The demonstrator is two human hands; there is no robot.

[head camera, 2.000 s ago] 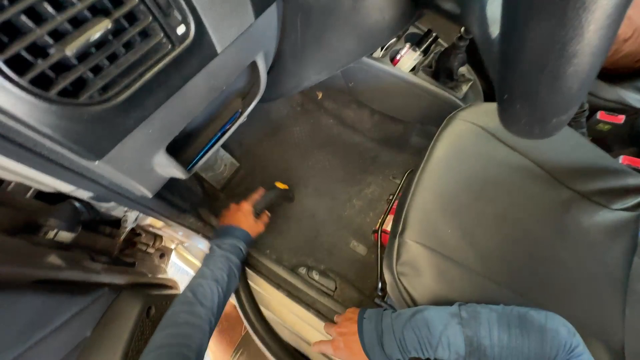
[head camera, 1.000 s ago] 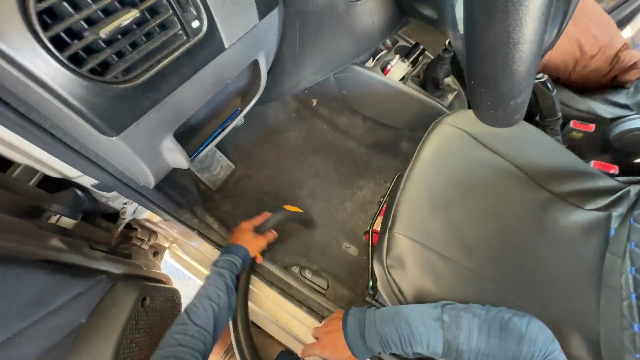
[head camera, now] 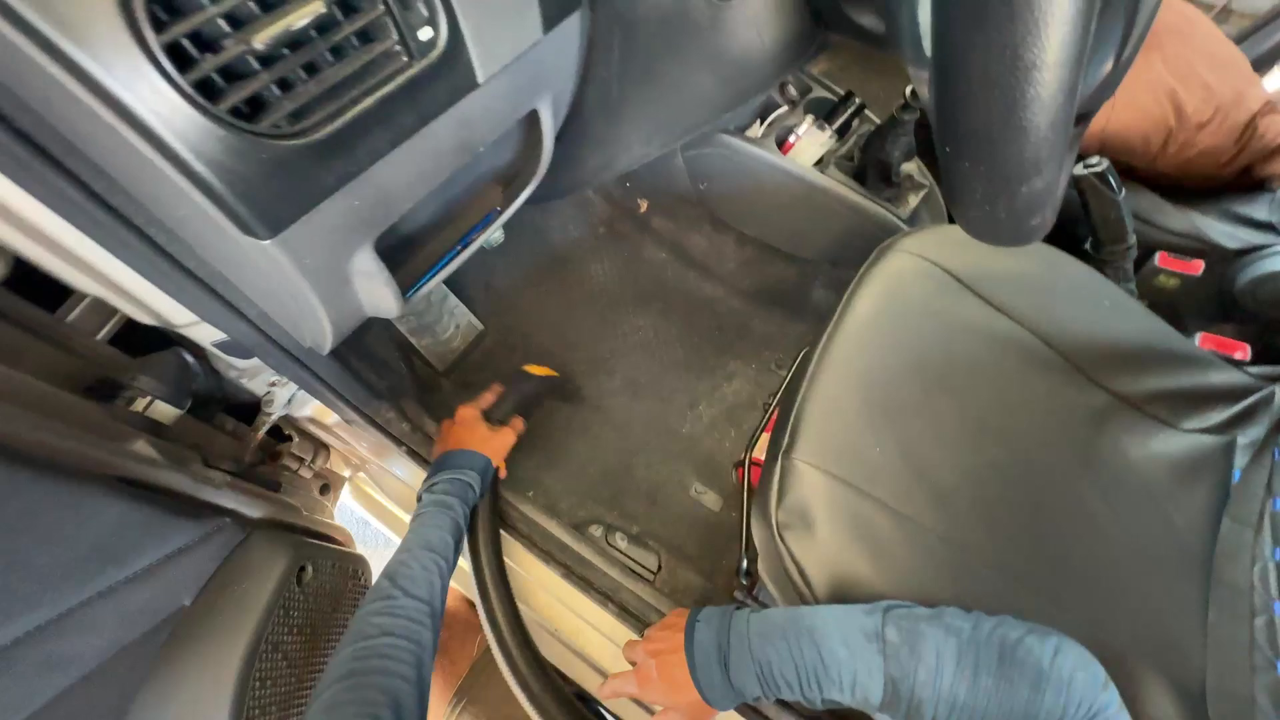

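Observation:
My left hand [head camera: 478, 432] grips a black vacuum nozzle [head camera: 525, 393] with an orange mark near its tip. The nozzle rests at the dark carpet of the car's footwell [head camera: 640, 330], its mouth hard to make out. From my hand a thick black hose [head camera: 495, 590] runs down over the door sill [head camera: 560, 590]. Low in the view, my right hand [head camera: 662, 668] lies on the sill beside the seat's front corner, its fingers partly spread and nothing seen in it.
The black driver's seat [head camera: 1000, 430] fills the right, with a metal bar [head camera: 750, 480] and a red object [head camera: 758, 458] at its edge. The steering wheel [head camera: 1000, 120] hangs above. The door [head camera: 200, 600] stands open at left. A person's brown-clad part [head camera: 1180, 100] shows beyond the console.
Between the earlier frames and now, my left hand and the nozzle have shifted slightly over the carpet near the sill. My right hand has stayed on the sill.

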